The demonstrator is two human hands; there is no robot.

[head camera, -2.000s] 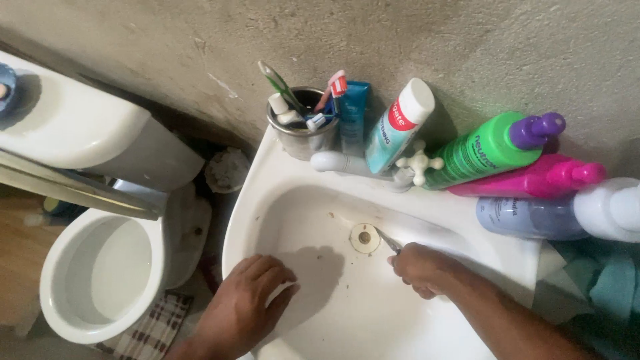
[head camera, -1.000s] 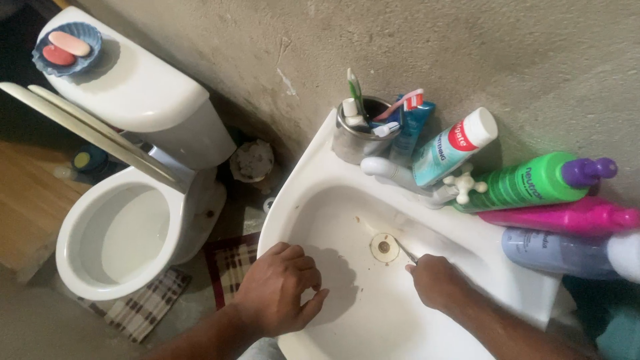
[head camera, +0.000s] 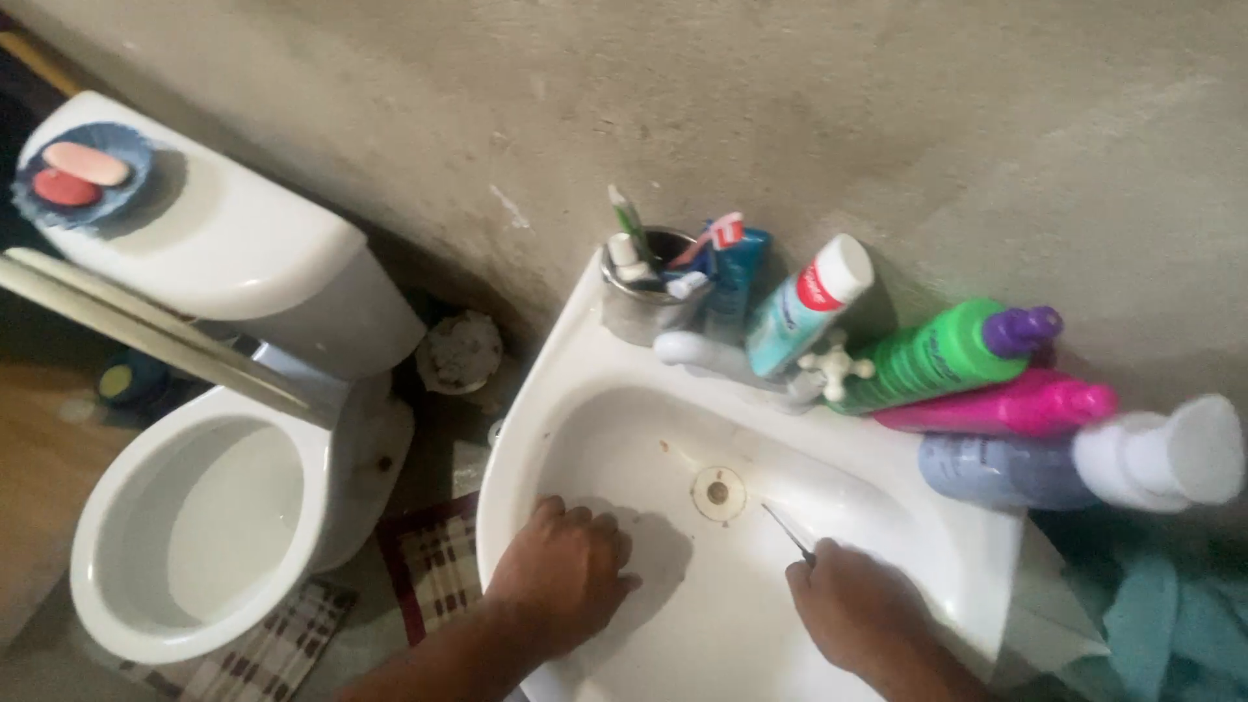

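My right hand point(head camera: 863, 609) grips a thin pointed metal tool point(head camera: 788, 532), its handle hidden in the fist. The tip points up and left, a little right of the round drain fitting point(head camera: 719, 493) in the white washbasin point(head camera: 634, 409). Small brown specks lie around the drain. My left hand point(head camera: 565, 575) is over the basin's left side with its fingers curled down; it holds nothing that I can see, and its shadow falls on the bowl. Above the drain, at the back ledge, are a white cross-handle tap point(head camera: 837, 367) and its spout point(head camera: 692, 349).
Along the back ledge stand a metal cup point(head camera: 648, 312) with toothbrushes, a toothpaste tube point(head camera: 809, 302), a green bottle point(head camera: 936, 356), a pink bottle point(head camera: 994, 405) and a pump bottle point(head camera: 1004, 470). At left is a toilet point(head camera: 88, 575) with a soap dish point(head camera: 132, 166) on its tank.
My right hand and the tool have drawn back from the drain, down and to the right. The left hand stays over the basin's left side. The view has shifted, showing more of the toilet.
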